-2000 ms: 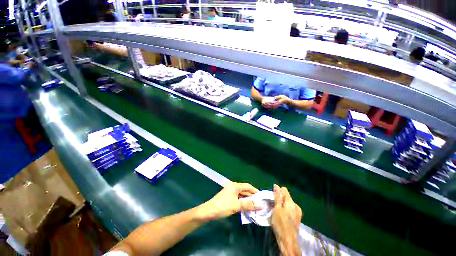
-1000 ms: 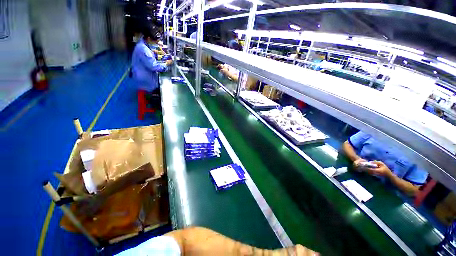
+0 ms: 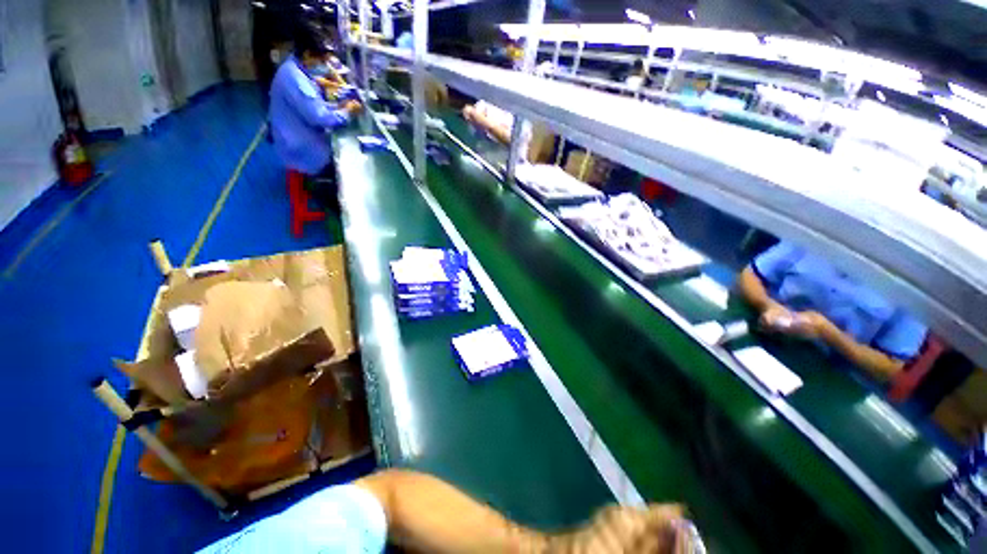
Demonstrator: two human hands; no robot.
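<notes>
My left hand (image 3: 636, 532) is at the bottom edge, blurred and partly cut off. Its fingers are curled, with the edge of a small white thing (image 3: 687, 537) at the fingertips; most of it is hidden or out of frame. My right hand is not in view. A blue-and-white retail box (image 3: 489, 352) lies flat on the green ledge beyond my left forearm. Behind it stands a short, uneven pile of the same boxes (image 3: 425, 290).
A pale metal rail (image 3: 563, 406) separates the ledge from the dark green belt. Across it are trays of white coils (image 3: 639, 236), white sheets (image 3: 766, 370) and a seated person in blue (image 3: 828, 298). An open brown waste carton (image 3: 254, 368) stands on the floor at left.
The view has swung left, bringing the floor and waste carton into sight. My hands held a white coil together in front; now only my left shows, low at the edge, and my right is out of frame.
</notes>
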